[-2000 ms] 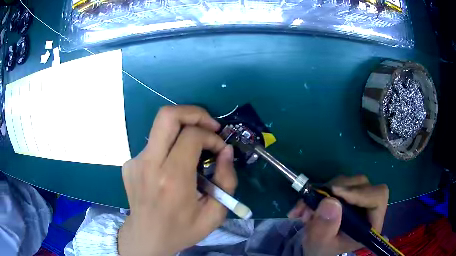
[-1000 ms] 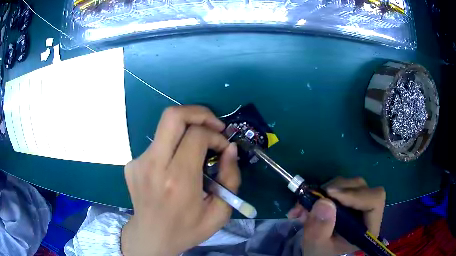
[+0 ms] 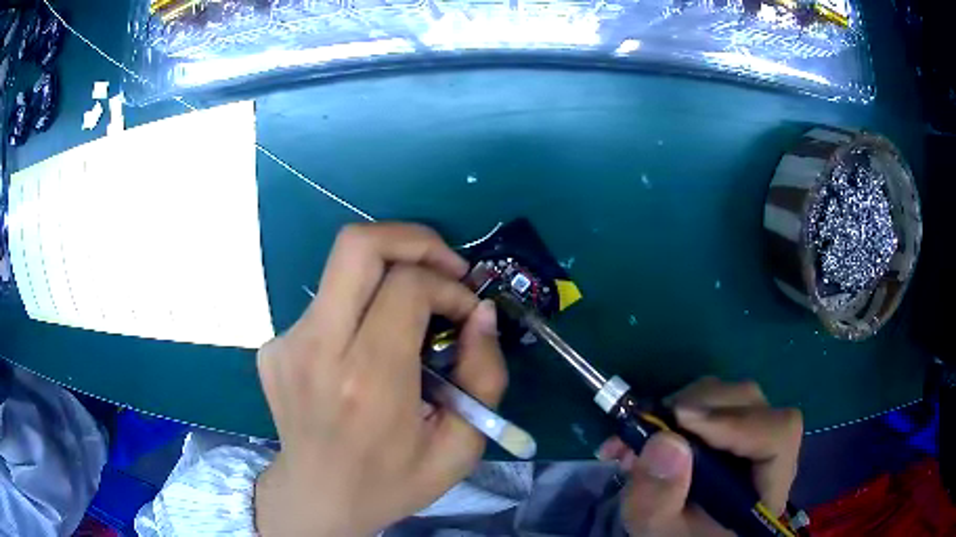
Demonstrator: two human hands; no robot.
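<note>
A small dark circuit board [image 3: 521, 281] with white and silver components lies in a black housing [image 3: 529, 243] at the centre, a yellow patch [image 3: 567, 294] at its right. My left hand [image 3: 383, 362] covers the board's left side; its thumb and forefinger pinch at the board edge, and pale-ended tweezers [image 3: 493, 422] are tucked in the palm. Thin solder wire [image 3: 314, 187] runs from upper left to my left fingers. My right hand [image 3: 723, 451] grips the black soldering iron [image 3: 650, 432]; its thin tip reaches the board's lower edge. Whether the tip touches is unclear.
A patterned round bowl [image 3: 788, 205] of silvery curly scraps stands at right. A clear tray [image 3: 503, 58] spans the far side. A white paper sheet [image 3: 142, 226] lies left, with small white scraps [image 3: 93, 113] and black pieces [image 3: 42, 100] beyond it. Another grey sleeve [image 3: 47, 451] shows lower left.
My right hand and the soldering iron have shifted slightly left and down. My left hand and the board have moved only slightly.
</note>
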